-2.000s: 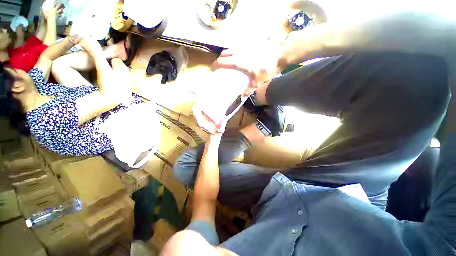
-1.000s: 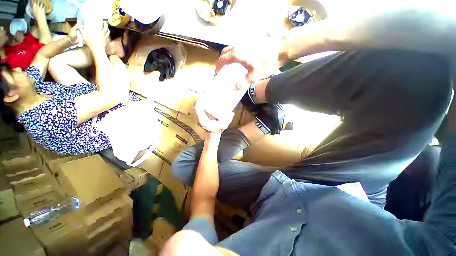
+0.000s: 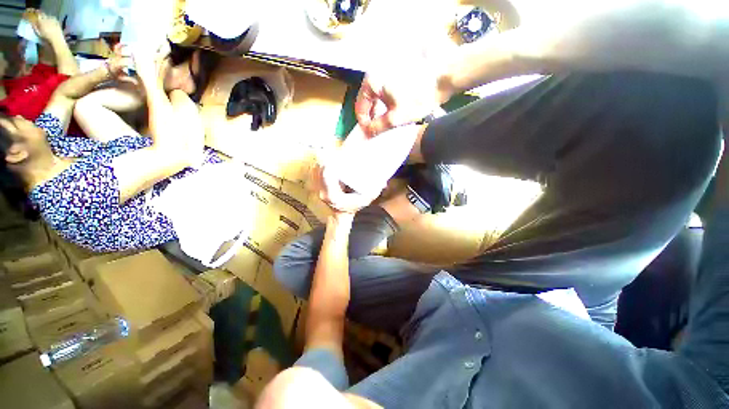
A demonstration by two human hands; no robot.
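A white bowl-like piece is tilted above my lap, its outline partly lost in glare. My left hand holds its lower left edge, with the fingers partly hidden. My right hand is at the upper edge of the piece with its fingers bent close together. Glare washes it out, so I cannot tell whether it grips the piece or something small.
A glared white table bears gold bowls with dark centres. A black bag lies on floor cardboard. A person in a patterned top sits at left. A clear bottle lies on stacked cartons.
The white piece has turned and tilted in my hands. My right hand has drawn its fingers together at the upper edge. The neighbour's hands have shifted slightly.
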